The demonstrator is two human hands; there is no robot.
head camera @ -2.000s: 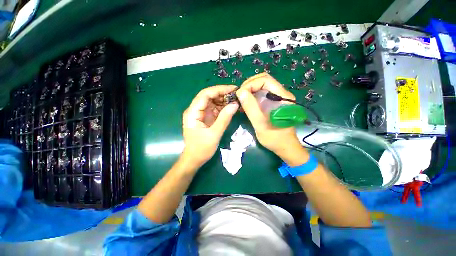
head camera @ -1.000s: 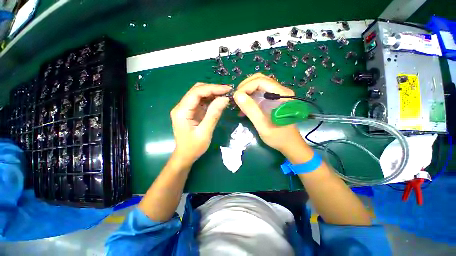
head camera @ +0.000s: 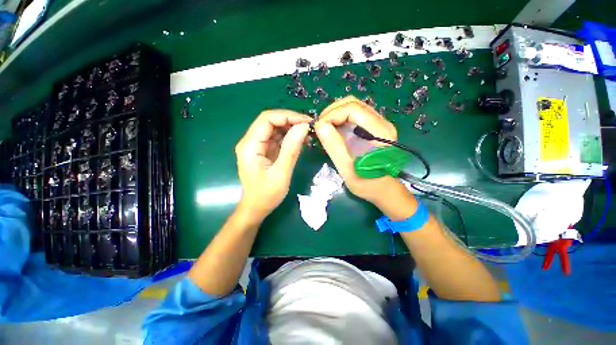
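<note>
My left hand (head camera: 269, 162) pinches a small dark component (head camera: 312, 127) between thumb and fingertips; most of it is hidden. My right hand (head camera: 351, 148) is wrapped around a dispensing syringe (head camera: 358, 143) with pinkish contents. Its green adapter head (head camera: 379, 163) points back toward my right wrist. The needle tip is hidden by my fingers, beside the component. A clear air hose (head camera: 473, 195) runs from the green head, looping to the right. A dark cable (head camera: 413, 151) starts at the syringe. Many similar small components (head camera: 420, 94) lie scattered beyond my hands.
Black compartment trays (head camera: 154, 162) are stacked at left. A crumpled white wipe (head camera: 315, 209) lies below my hands. A grey dispensing controller (head camera: 527, 121) stands at right, above a white cloth (head camera: 550, 205) and a red clip (head camera: 559, 255). Blue sleeves of people show at both sides.
Since two seconds ago, my left hand has shifted slightly left and the component is more hidden. The green head has dipped a little to the left, and the clear hose has changed its curve.
</note>
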